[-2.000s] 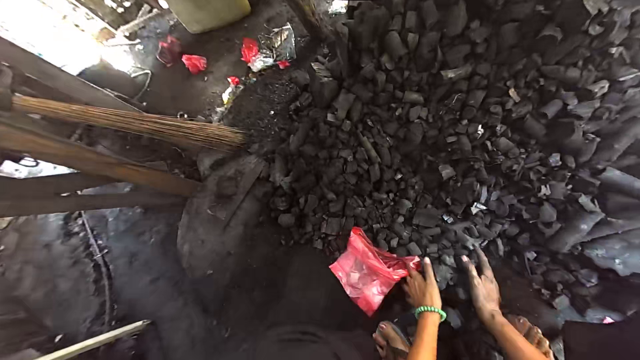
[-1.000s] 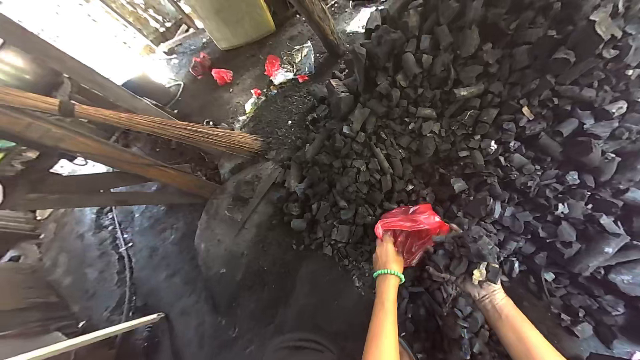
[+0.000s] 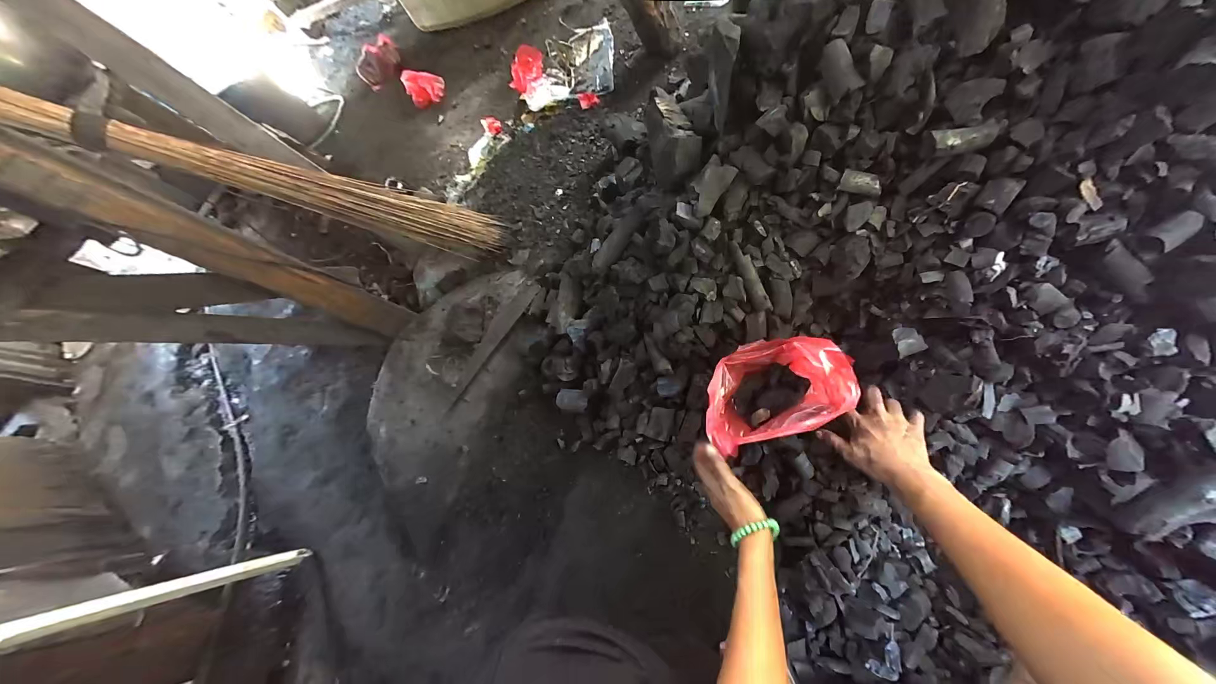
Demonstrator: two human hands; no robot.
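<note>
A red plastic bag stands with its mouth open on the heap of charcoal pieces, and dark charcoal shows inside it. My left hand, with a green beaded bracelet at the wrist, is at the bag's lower left edge; its fingertips are partly hidden, so its grip is unclear. At the bag's right side, my right hand rests over the charcoal with its fingers spread, the thumb close to the plastic.
A stick broom lies across wooden beams at the left. Beyond it are red plastic scraps and a clear wrapper. A flat stone borders the heap; a pale stick juts in at lower left.
The bag, flat and empty-looking two seconds ago and bunched at my left hand one second ago, now stands open with charcoal inside. My right hand has moved from the charcoal to beside the bag.
</note>
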